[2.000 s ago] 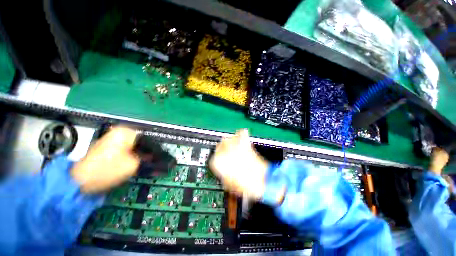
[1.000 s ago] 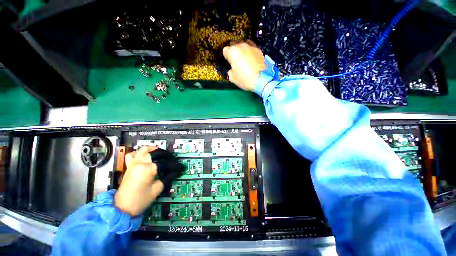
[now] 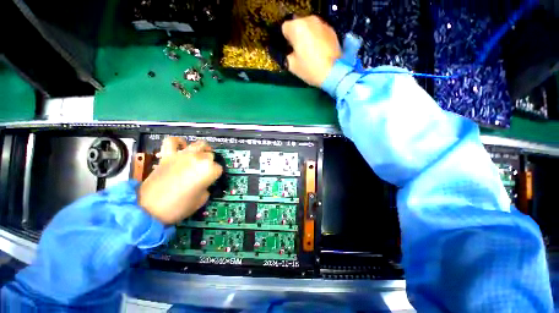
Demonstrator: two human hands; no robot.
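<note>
Green circuit boards (image 3: 276, 214) lie in rows in a black pallet (image 3: 245, 269) with orange strips at both sides. My left hand (image 3: 181, 180) is over the upper left boards and hides some of them; its fingertips are partly hidden, with a black covering at the finger side. My right hand (image 3: 311, 49) is at the right edge of the bin of yellow components (image 3: 250, 58), fingers bent toward the bin. Black covering shows at its fingers. Whether either hand holds a part cannot be seen.
Bins of dark silver cylinders (image 3: 392, 36) and blue-violet cylinders (image 3: 472, 92) stand right of the yellow bin. Loose metallic parts (image 3: 193, 74) lie on the green mat (image 3: 141, 98). A metal rail (image 3: 245, 127) runs behind the pallet. Another pallet (image 3: 524, 183) shows at right.
My left hand has moved up over the pallet's upper left boards. My right hand, earlier over the pallet, reached the yellow bin and remains there. The view has shifted.
</note>
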